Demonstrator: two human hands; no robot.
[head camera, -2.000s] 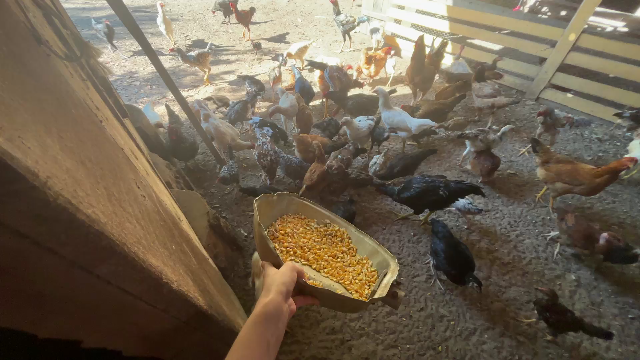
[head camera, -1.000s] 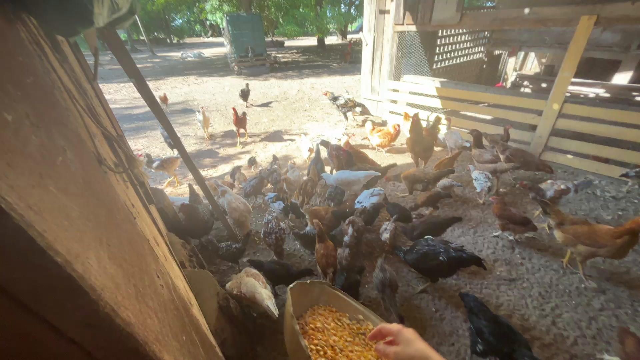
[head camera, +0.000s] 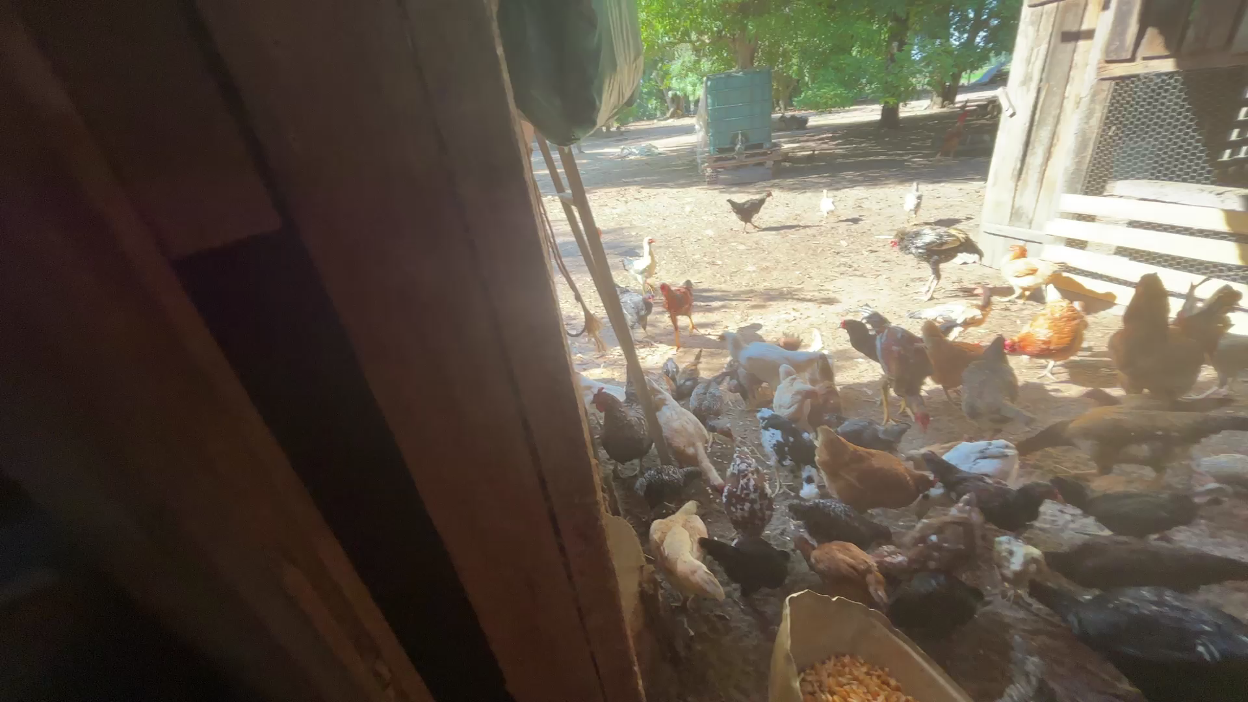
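At the lower edge of the head view, right of centre, part of a tan container (head camera: 814, 624) shows, cut off by the frame. Corn kernels (head camera: 853, 680) lie inside it. Neither of my hands is in view, so what holds the container is hidden. Chickens of many colours crowd just beyond it, among them a brown hen (head camera: 866, 470), a cream one (head camera: 684, 551) and a speckled one (head camera: 748, 494). Their heads are mostly low to the ground.
A wooden plank wall (head camera: 468, 322) fills the left side. Thin poles (head camera: 609, 292) lean beside it, under a dark hanging bag (head camera: 568, 68). At right stands a slatted fence (head camera: 1150, 234) with wire mesh. A green tank (head camera: 738, 112) stands far back near trees.
The view has swung left and up. The hand seen at the corn one second ago is out of view, and less of the container shows. Chickens have bunched closer around the container since two seconds ago.
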